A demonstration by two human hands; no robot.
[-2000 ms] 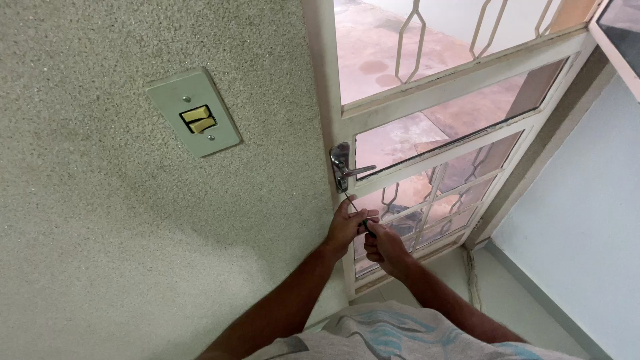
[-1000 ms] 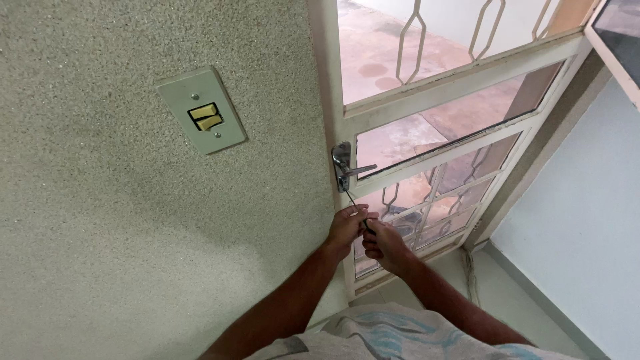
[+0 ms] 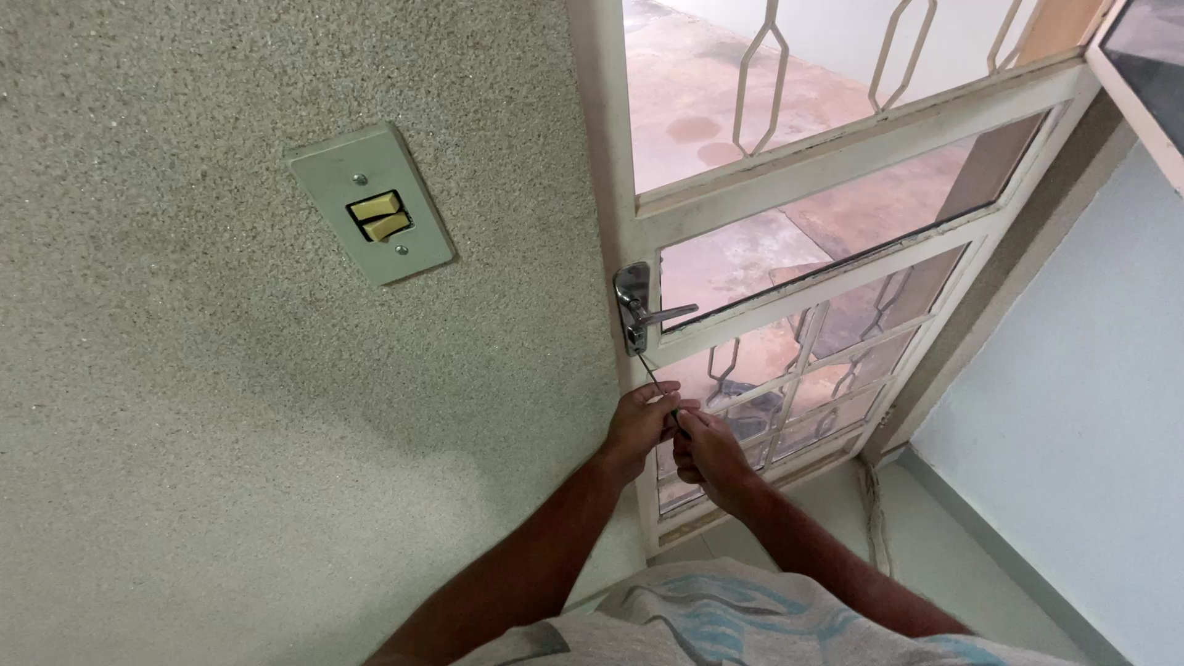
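Observation:
A chrome lever door handle (image 3: 666, 314) on its oval backplate is fixed to a cream-painted, glazed metal door (image 3: 786, 176). A screwdriver (image 3: 651, 370) with a thin shaft and a dark handle slants up to the lower end of the backplate, its tip at or close to the lowest part. My right hand (image 3: 710, 453) is closed around the screwdriver's handle. At the shaft and the front of the handle is my left hand (image 3: 640, 425), its fingers bent around it. Exact fingertip contact of the left hand is partly hidden.
A rough textured wall (image 3: 231, 416) with a two-rocker light switch (image 3: 375, 208) stands left of the door. A smooth pale wall (image 3: 1091, 388) is at the right. Beside the door's bottom corner, a long cloth-like strip (image 3: 873, 518) lies on the tiled floor (image 3: 962, 555).

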